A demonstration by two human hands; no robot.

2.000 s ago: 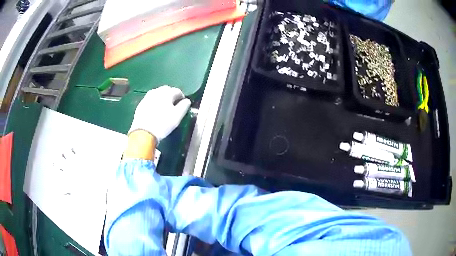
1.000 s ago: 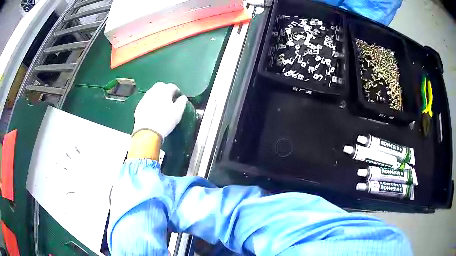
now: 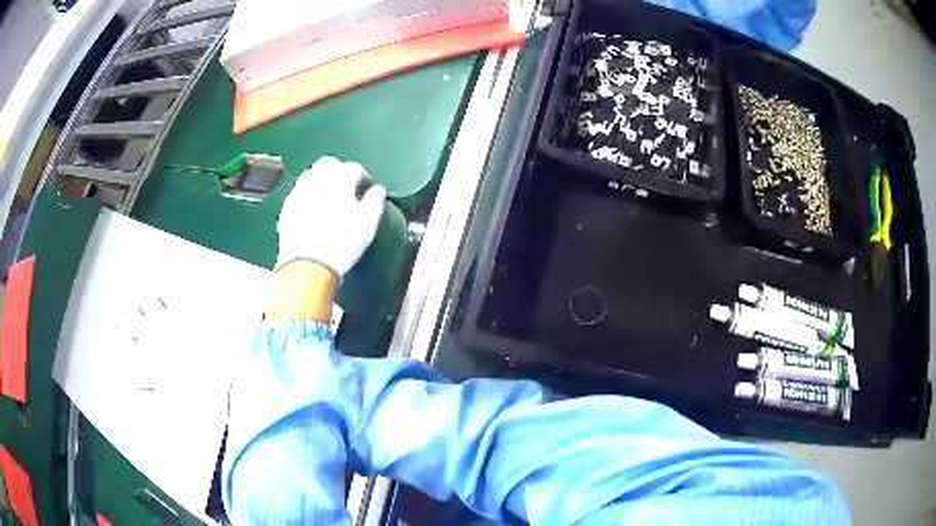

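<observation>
My left hand [image 3: 326,218], in a white glove, rests on the dark green pallet [image 3: 436,113] beside the metal rail. Its fingers are curled in and no object shows in it. My right hand is not visible; a blue sleeve runs from the lower right to my left forearm. A large plain white cover [image 3: 154,349] with small dark marks lies left of my forearm. Another white-silver cover [image 3: 308,31] stands at the top on an orange-red foam sheet [image 3: 380,67]. A slot [image 3: 254,178] in the green pallet is left of my hand.
Right of the rail [image 3: 431,267], a black tray [image 3: 616,267] holds a bin of silver-white pieces [image 3: 641,103], a bin of brass-gold pieces [image 3: 788,154], several adhesive tubes [image 3: 790,354] and yellow-green-handled pliers [image 3: 880,211]. Red foam strips [image 3: 15,329] lie far left. A blue-clothed person's part [image 3: 765,15] shows at top.
The view has shifted slightly, so the tray and its contents sit a little farther right and lower in the picture. My left hand stays curled on the pallet in nearly the same place.
</observation>
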